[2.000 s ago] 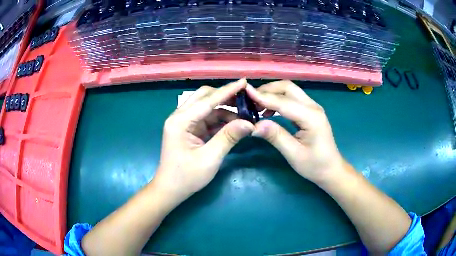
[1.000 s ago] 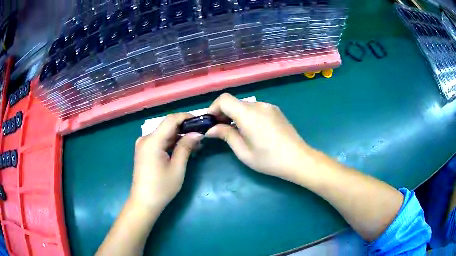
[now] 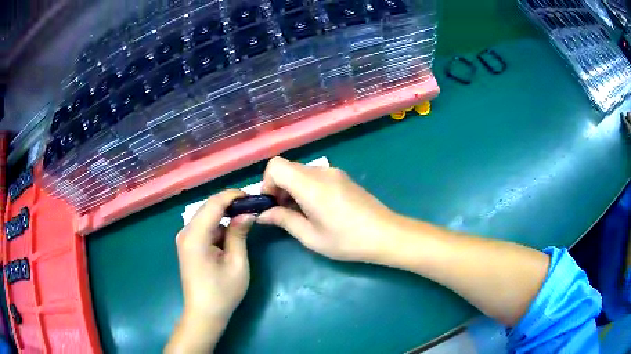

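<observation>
A small black module housing [image 3: 250,205] is held edge-on between both hands above the green bench. My left hand [image 3: 213,252] pinches its left end between thumb and fingers. My right hand [image 3: 325,211] pinches its right end. Whether a ring is fitted around the housing cannot be told. A white paper strip [image 3: 317,164] lies on the bench behind the hands, partly hidden by them.
A tall stack of clear blister trays [image 3: 256,83] with black parts stands behind on a coral-red tray edge [image 3: 277,141]. A coral-red compartment tray [image 3: 59,290] is at left. Two black rings [image 3: 459,70], yellow pieces [image 3: 423,108] and more clear trays [image 3: 581,59] are at right.
The view has turned and shifted, so the trays and rings sit differently in the picture. The hands appear lower and further left, still holding the black housing, which was more upright two seconds ago.
</observation>
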